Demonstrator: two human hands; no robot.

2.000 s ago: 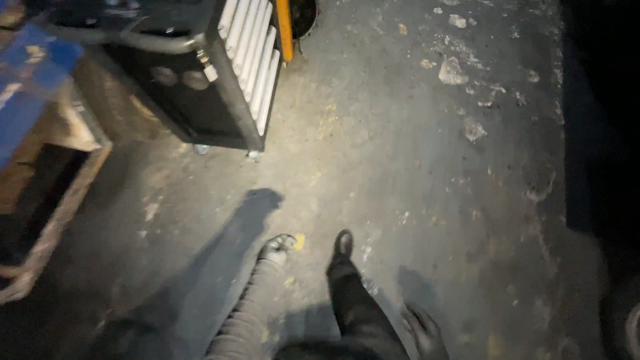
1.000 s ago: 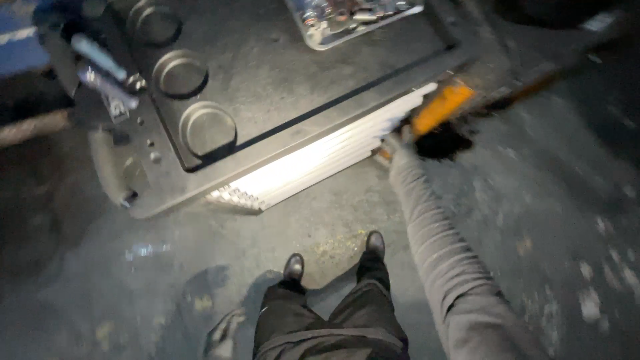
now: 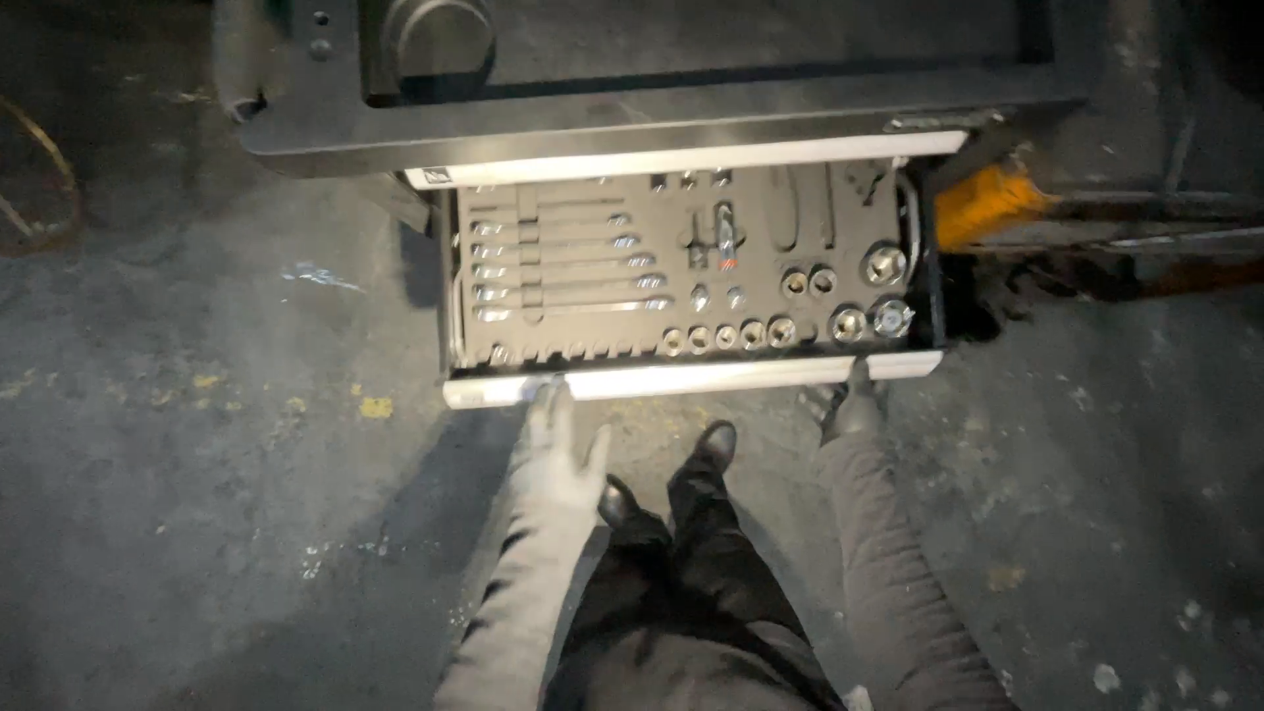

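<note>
A pulled-out tool drawer [image 3: 592, 326] holds combination wrenches [image 3: 568, 267] in a grey foam tray, with several chrome sockets [image 3: 753, 334] along its front and right side. Its white front edge [image 3: 691, 378] faces me. My left hand [image 3: 563, 449] touches that edge left of its middle, fingers extended and apart, holding nothing. At the right end of the edge is my right hand [image 3: 851, 403], its fingertips at the drawer front; whether they grip it is hard to tell. A ratchet-like tool [image 3: 726, 235] lies in the middle of the foam.
Above the drawer is the black top of the tool cart [image 3: 691, 114] with a round recess [image 3: 439, 44]. An orange object [image 3: 992, 205] stands at the cart's right side, by metal bars [image 3: 1136, 237]. My shoes [image 3: 715, 444] are on the worn, stained floor [image 3: 247, 494] below the drawer.
The drawer, shut a second ago, is now pulled out, showing wrenches and sockets. My left hand has come up to its front edge. The view has moved strongly.
</note>
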